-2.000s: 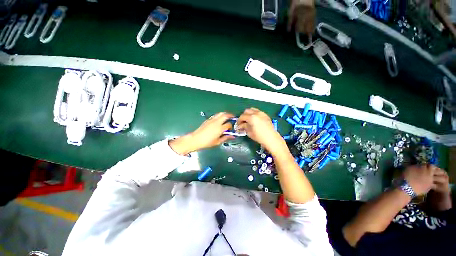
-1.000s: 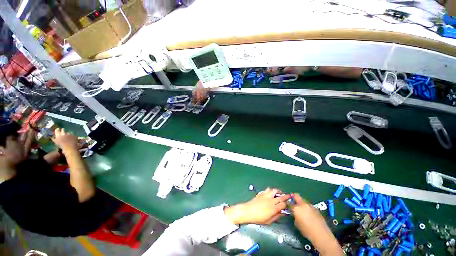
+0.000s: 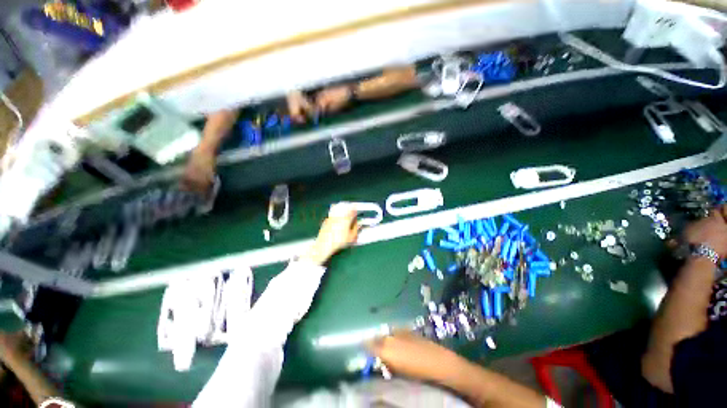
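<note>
My left hand (image 3: 338,233) reaches out over the white divider rail, its fingers on the head end of a white loop-shaped housing (image 3: 369,213) on the belt. My right hand (image 3: 391,351) is low at the near edge of the bench, blurred, with a blue cylinder (image 3: 368,367) and a small pale piece at its fingertips. A heap of blue cylinders (image 3: 516,239) lies to the right, with silver-grey metal pieces (image 3: 485,267) among them. Small round parts (image 3: 450,317) are scattered beside the heap. Overlapping white housings (image 3: 206,307) lie at left on the bench.
The divider rail (image 3: 279,253) separates bench and green belt. Another housing (image 3: 414,201) lies right of my left hand, and several more are spread along the belt. Other people's arms (image 3: 209,147) are across the belt. A neighbour's forearm (image 3: 677,307) is at right, near a red stool (image 3: 570,368).
The view has swung right. My hands were together over the bench; now they are apart, the left extended to the belt housing and the right low near the bench edge.
</note>
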